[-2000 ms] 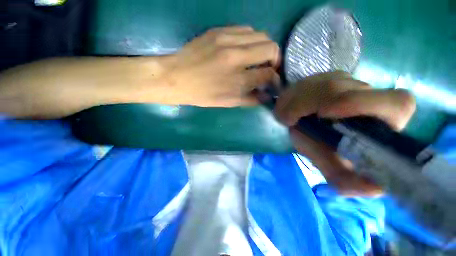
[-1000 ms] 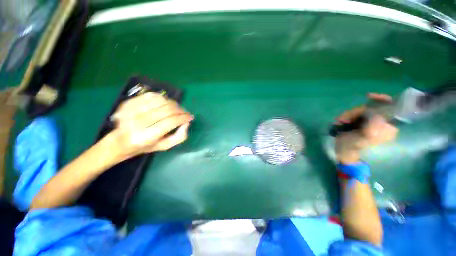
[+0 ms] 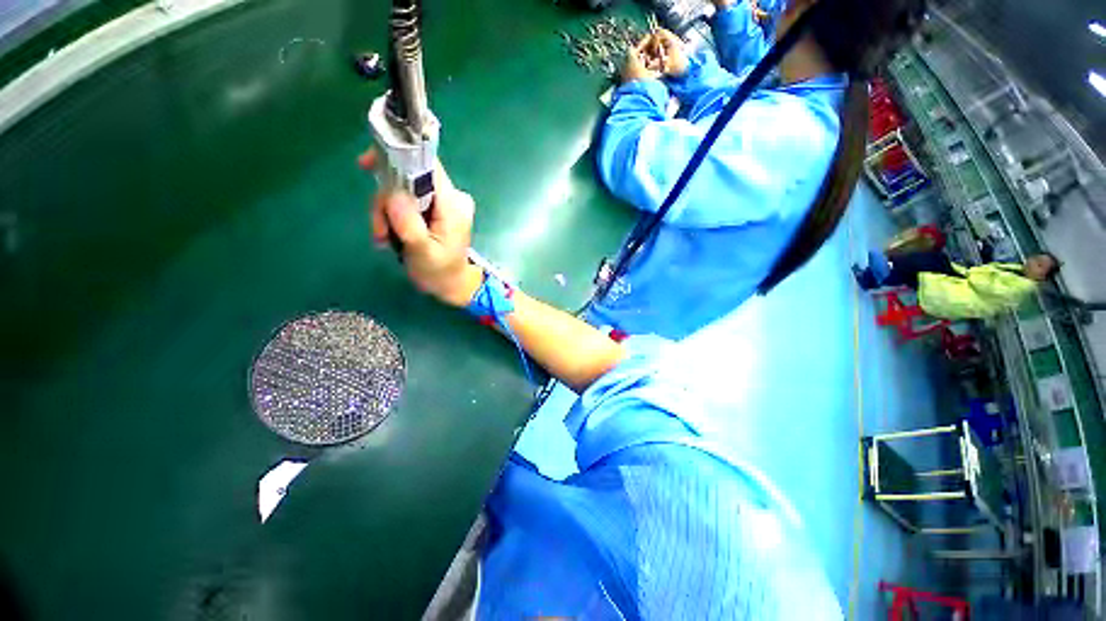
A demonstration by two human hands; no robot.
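My right hand (image 3: 425,237) holds the electric screwdriver (image 3: 409,143) by its grip at the upper middle, with the coiled hose rising from its rear end. A blue and red wrist strap (image 3: 491,298) is on that wrist. The round screw dish (image 3: 328,377) lies on the green bench below and to the left of the hand, apart from it. A white pointed tab (image 3: 279,488) lies just below the dish. The driver's tip is hidden by the hand. My left hand is not in view.
A person in a blue smock (image 3: 716,158) sits close on the right, hands near a pile of small parts (image 3: 604,46). A small dark lump (image 3: 370,63) lies on the far bench. Beyond are a person in yellow (image 3: 980,289) and a framed cart (image 3: 922,476).
The view has swung to the right. My left hand and the black tray have left the picture. My right hand still holds the screwdriver, now upright in the picture and away from the dish.
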